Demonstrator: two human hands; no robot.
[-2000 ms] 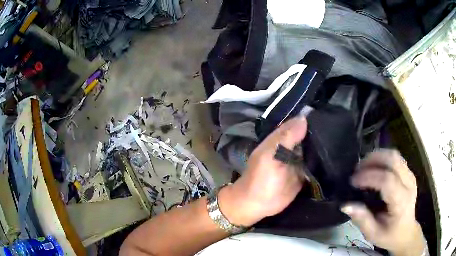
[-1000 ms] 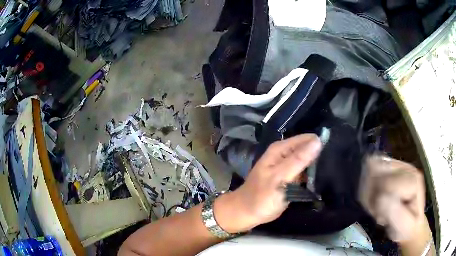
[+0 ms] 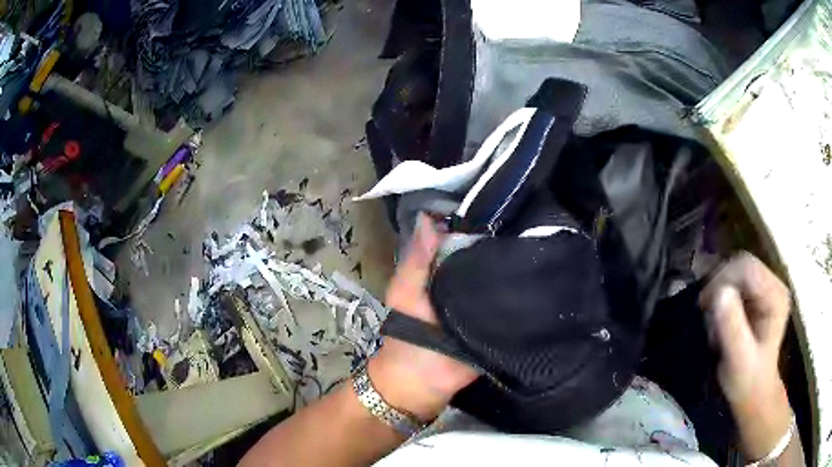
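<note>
A part-sewn garment of black and grey denim [image 3: 520, 292] lies on my lap and beyond it. A stiffer black band [image 3: 454, 91] runs up its left side. White cloth [image 3: 529, 18] shows at the top, and a black strip with a white edge [image 3: 511, 173] lies above my hands. My left hand [image 3: 424, 328], with a metal watch, holds a black fold; a thin dark strip [image 3: 429, 341] crosses the palm. My right hand [image 3: 750, 310] is at the garment's right side, fingers curled; whether it grips cloth is unclear.
A worn cream table edge [image 3: 766, 137] curves along the right. White and dark trimmings [image 3: 265, 264] litter the floor at left. A wooden-edged cream bench [image 3: 87, 319] stands at lower left. Stacked denim [image 3: 219, 36] lies at upper left. A blue bottle shows partly at the bottom left.
My left hand has moved left and its fingers now lie behind a spread black fold. My right hand has moved a little right and up. The view has shifted slightly.
</note>
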